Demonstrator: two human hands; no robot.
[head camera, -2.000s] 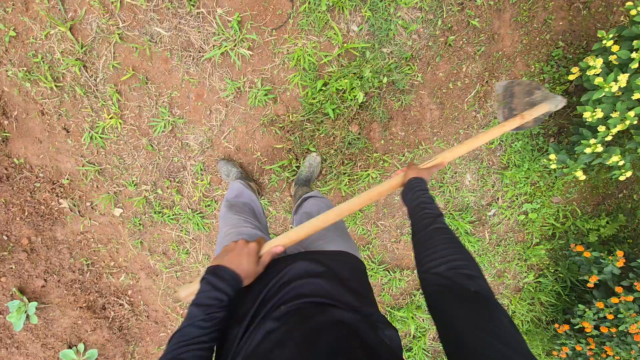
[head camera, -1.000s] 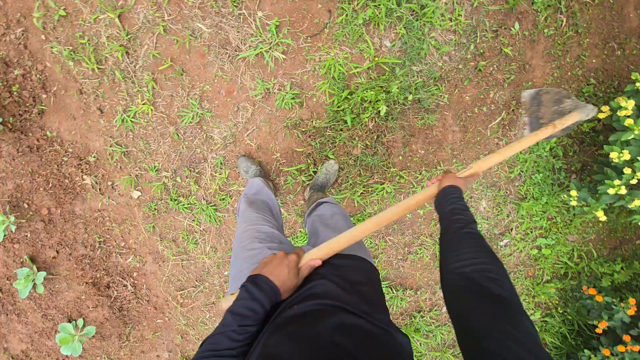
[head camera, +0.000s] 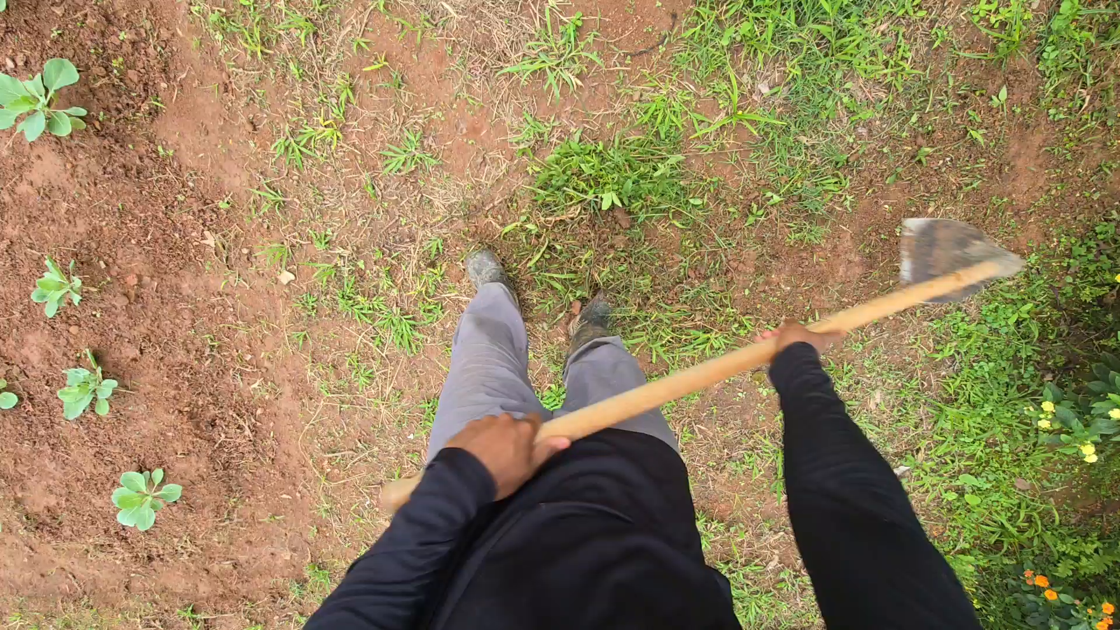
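Observation:
A hoe's wooden handle (head camera: 682, 383) runs aslant across the front of my body, from low left up to the right. My left hand (head camera: 505, 448) is closed around it near its lower end, in front of my waist. Farther up the handle, my right hand (head camera: 798, 339) grips it, with that arm stretched out. The wide metal hoe blade (head camera: 949, 254), worn and slightly blurred, is at the upper right end, over soil and grass. Part of the handle's lower end is hidden behind my left hand and sleeve.
Small leafy seedlings (head camera: 86, 388) grow in a reddish soil bed on the left. Grass tufts (head camera: 612, 175) dot the ground ahead of my boots (head camera: 486, 269). Yellow flowers (head camera: 1088, 450) and orange flowers (head camera: 1041, 581) edge the right side.
The view has shifted, with more of the seedling bed now showing at left and less of the flowering plants at right. Both hands keep their hold on the hoe.

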